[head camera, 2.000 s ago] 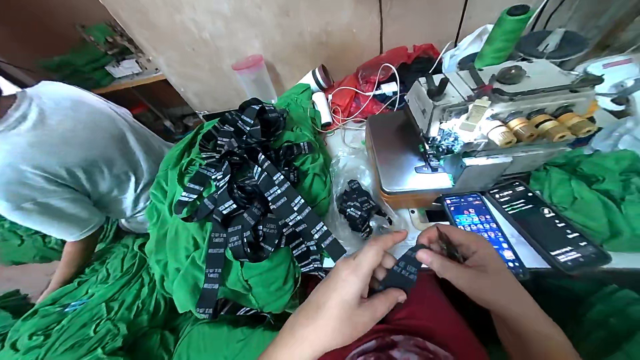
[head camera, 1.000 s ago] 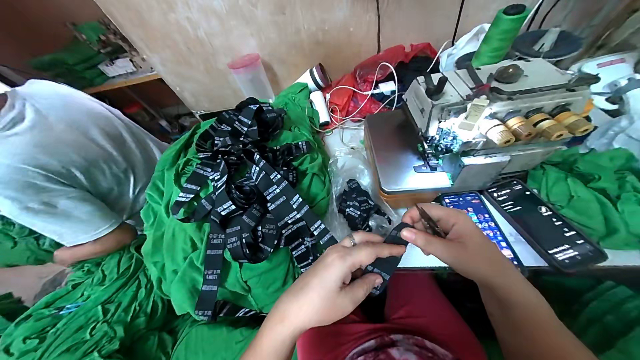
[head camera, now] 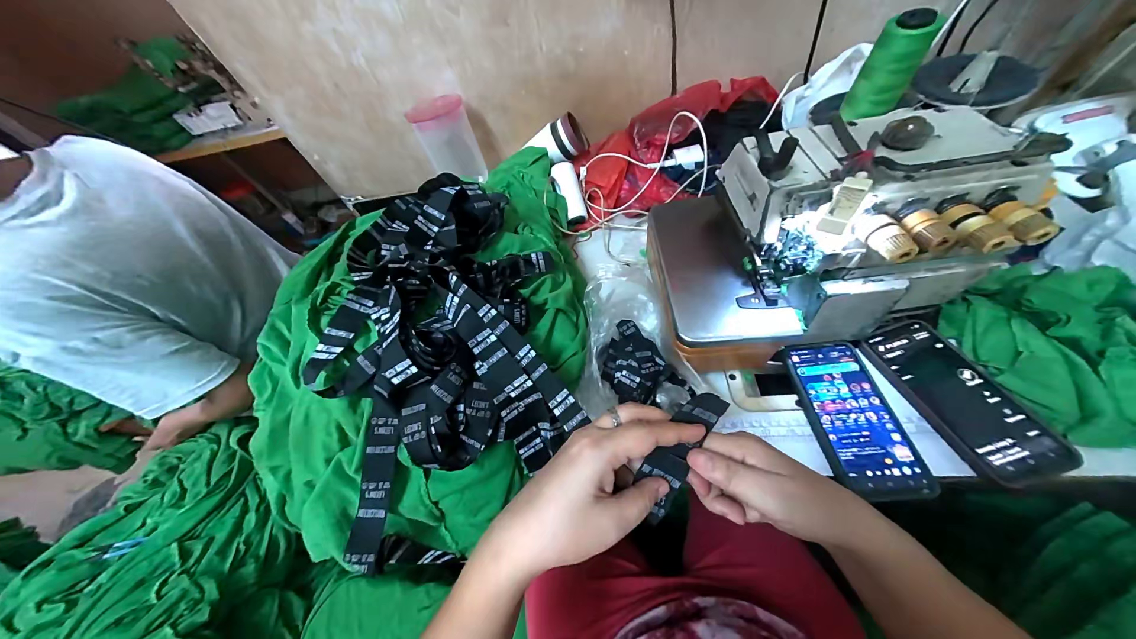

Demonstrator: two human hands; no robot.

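Note:
Between my hands is a black printed label strip (head camera: 664, 470). My left hand (head camera: 596, 484) pinches it between thumb and fingers. My right hand (head camera: 754, 479) is at its right edge, fingers curled against it; whether a small tool is hidden in those fingers I cannot tell. To the left, a tangled heap of black label ribbon (head camera: 435, 355) with white print lies on green fabric (head camera: 302, 444). Cut black labels (head camera: 632, 359) sit in a clear plastic bag (head camera: 608, 297) just beyond my left hand.
An overlock sewing machine (head camera: 896, 204) with a green thread cone (head camera: 892, 64) stands at back right. Two phones (head camera: 856, 417) (head camera: 972, 399) lie before it. A clear container with a pink lid (head camera: 448, 142) stands by the wall. A person in a pale shirt (head camera: 133, 275) is at far left.
The labels between my hands have shifted, with one end now sticking up past my left fingers. The dark pointed tool seen in my right hand a second ago no longer shows. The person's arm at left has moved.

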